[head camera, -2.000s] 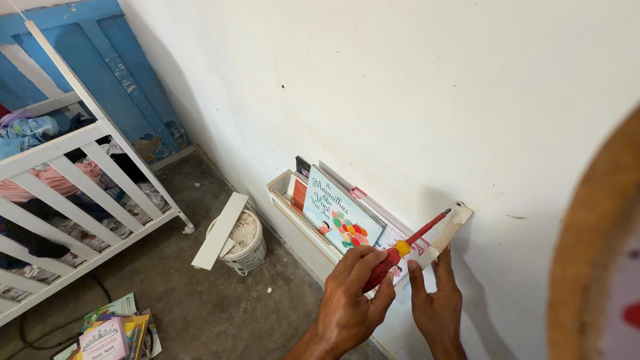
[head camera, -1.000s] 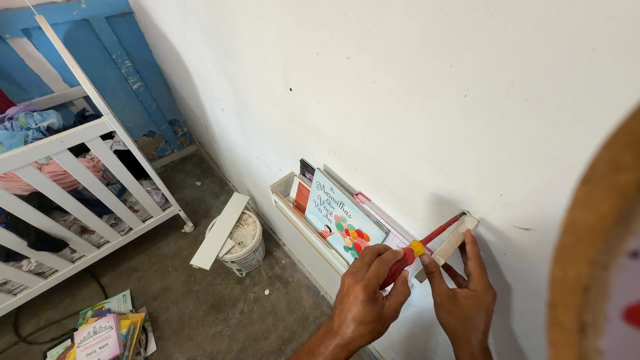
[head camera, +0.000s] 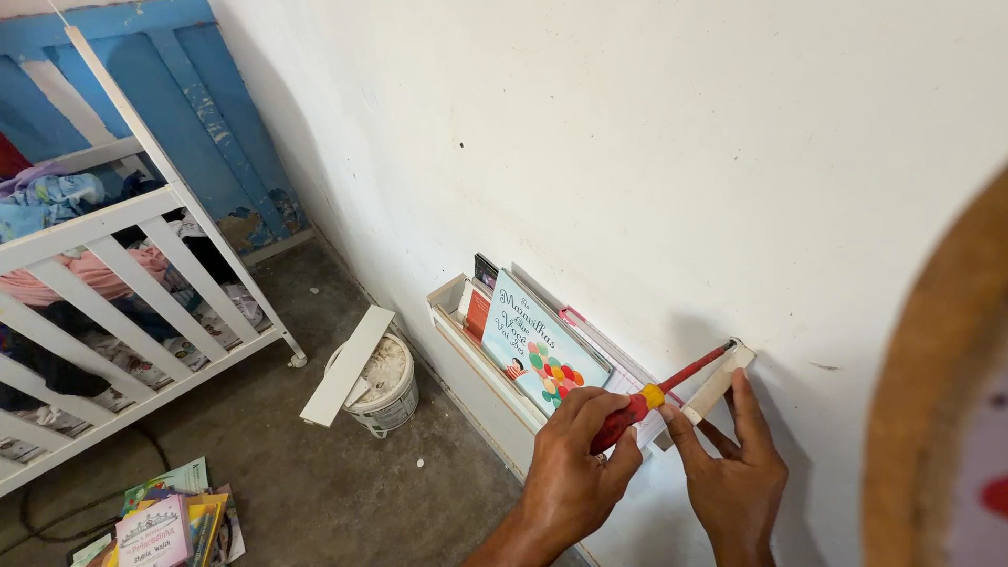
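Note:
My left hand (head camera: 571, 472) is closed around the red and yellow handle of a screwdriver (head camera: 654, 394). Its red shaft points up and right, and the tip meets a small metal piece at the upper end of a white wooden strip (head camera: 720, 386). My right hand (head camera: 736, 472) grips that strip between thumb and fingers against the white wall. Just left of the hands, a narrow white wall shelf (head camera: 480, 378) holds several books, the front one a light blue picture book (head camera: 543, 346) with colourful balloons. The right end of the shelf is hidden by my left hand.
A bucket (head camera: 394, 394) stands on the floor with a white board (head camera: 346, 366) across it. At left is a white slatted crib (head camera: 118, 268) full of clothes, before a blue panelled door (head camera: 197, 102). Books (head camera: 157, 535) and a cable lie below. A blurred wooden-rimmed object (head camera: 929, 378) is close at right.
Two seconds ago the strip was held farther from the screwdriver's line; my right hand has since shifted its grip up along it. My left hand still holds the screwdriver.

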